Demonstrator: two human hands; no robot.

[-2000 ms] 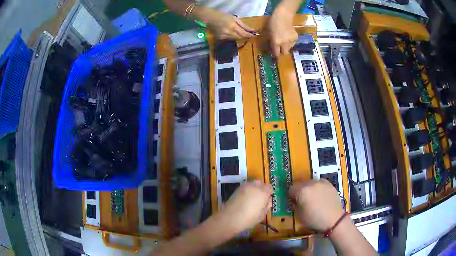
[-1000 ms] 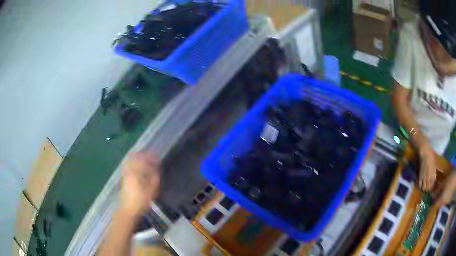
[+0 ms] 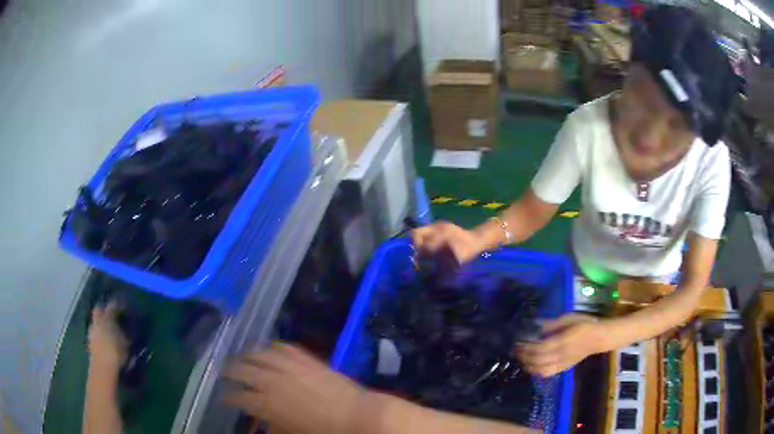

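Loose black adapters [image 3: 136, 339] lie on the green conveyor belt [image 3: 72, 403] at the lower left, dark and blurred. My left hand [image 3: 106, 339] is over the belt beside them, small and blurred; whether it grips one cannot be told. My right hand [image 3: 284, 386] is at the lower middle, between the belt and the near blue basket, blurred, fingers spread, with nothing visible in it. A blue basket [image 3: 255, 225] heaped with black adapters stands above the belt. Another blue basket [image 3: 560, 297] of adapters is right of my right hand.
Another person [image 3: 632, 186] stands behind the near basket, both hands at it, one holding a black adapter. An orange tray [image 3: 649, 394] with white socket rows is at the lower right. A metal rail [image 3: 255, 284] runs between the baskets. A cardboard box [image 3: 462, 106] stands behind.
The view has swung from the trays to the belt and baskets. My hands have left the orange tray; both are now at the left. The other person's hands have moved from the tray to the basket.
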